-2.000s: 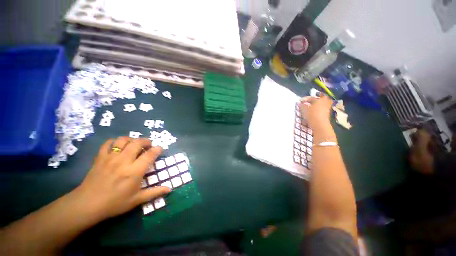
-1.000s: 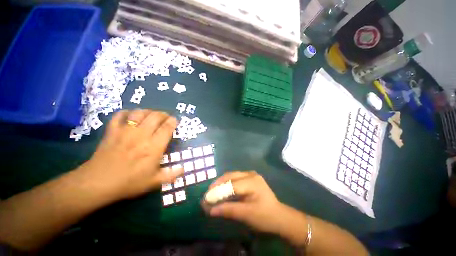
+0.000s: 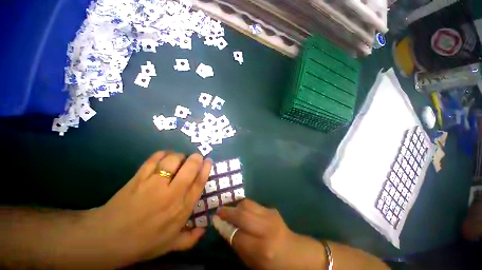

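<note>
The green grooved plate, mostly hidden by my hands, bears rows of small square components [image 3: 225, 182] with white faces. My left hand [image 3: 164, 198], with a gold ring, lies over the plate's left part, fingers together; whether it grips anything is hidden. My right hand [image 3: 253, 227], with a beige wrap on a finger, has its fingertips at the front row of the plate. What is between those fingertips is too small to tell. A small cluster of peeled liners [image 3: 211, 128] lies just behind the plate. A large pile of liners [image 3: 105, 50] lies at the back left.
A blue bin [image 3: 31, 58] is at the left. A stack of green plates [image 3: 323, 84] stands behind the work. A white pad [image 3: 364, 147] with component rows lies at right. Stacked trays [image 3: 317, 21] are at the back. A black item [image 3: 441, 39], yellow roll and bottle stand back right.
My right hand has come from the white pad to the plate and now touches its front row. My left hand stays at the plate. The view has moved closer, shifting the bin left.
</note>
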